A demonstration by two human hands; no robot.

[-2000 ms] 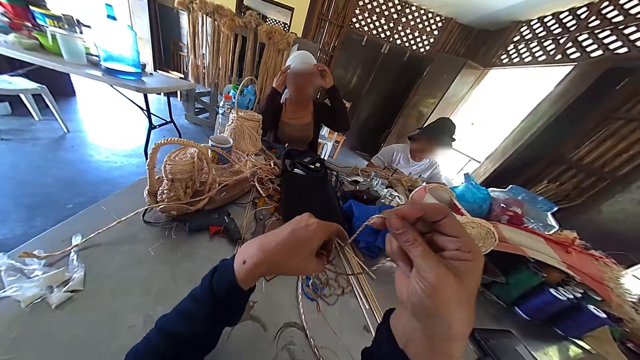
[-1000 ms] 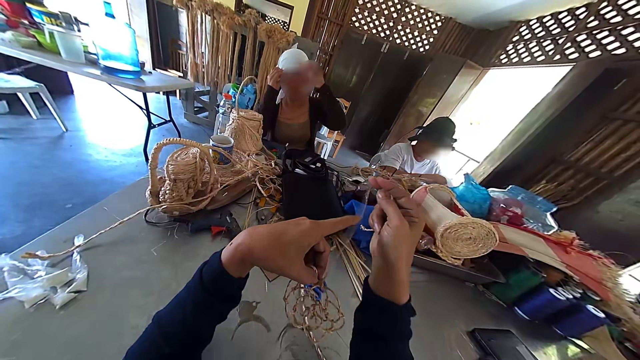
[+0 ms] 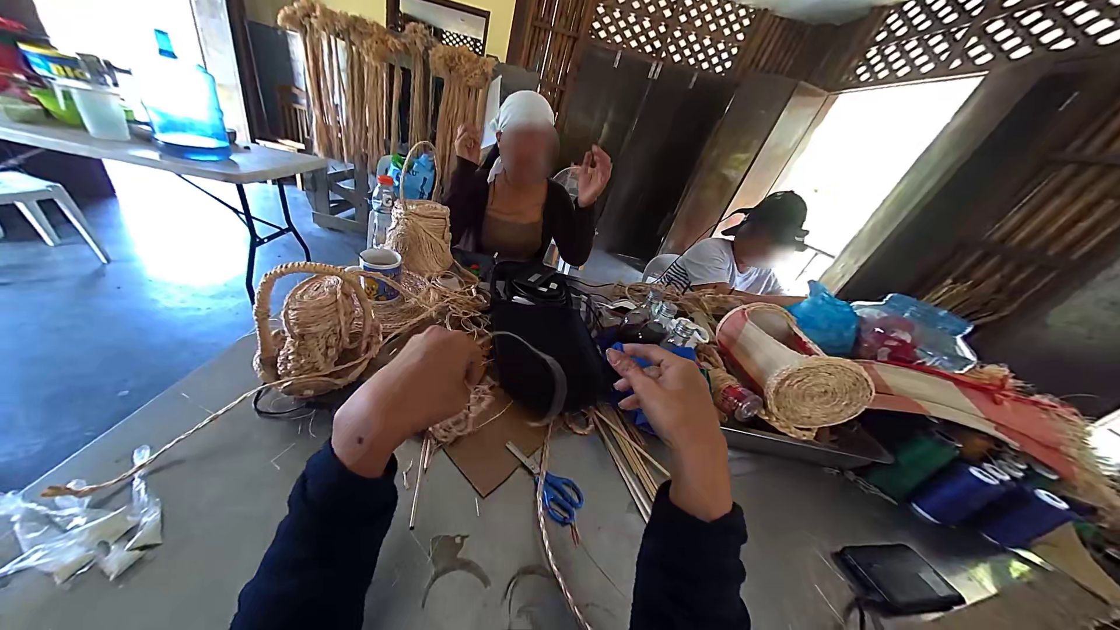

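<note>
My left hand (image 3: pixel 424 376) is closed around a thin fibre strand (image 3: pixel 557 372), which arcs to the right, blurred, over the black bag (image 3: pixel 542 350). Looped braided fibre work (image 3: pixel 464 416) shows just below that hand. To the right, my right hand (image 3: pixel 669 394) is raised with its fingers loosely apart, and no strand is visible in it. Between my forearms, a braided cord (image 3: pixel 549 534) runs down the grey table beside blue-handled scissors (image 3: pixel 560 497). The scissors' blades point up and left, near a piece of brown cardboard (image 3: pixel 490 455).
Left of the bag stand a woven handled basket (image 3: pixel 319 328) and a mug (image 3: pixel 381 273). Thin sticks (image 3: pixel 626 459), glass bottles (image 3: pixel 681 332), a woven cylinder (image 3: pixel 818 389), thread spools (image 3: pixel 958 494) and a black device (image 3: pixel 901 577) lie right. Two people sit across the table.
My hands have moved apart, the left one to the left. The looped braided work, between my hands a second ago, is now below my left hand. The person opposite has lowered both hands from the head.
</note>
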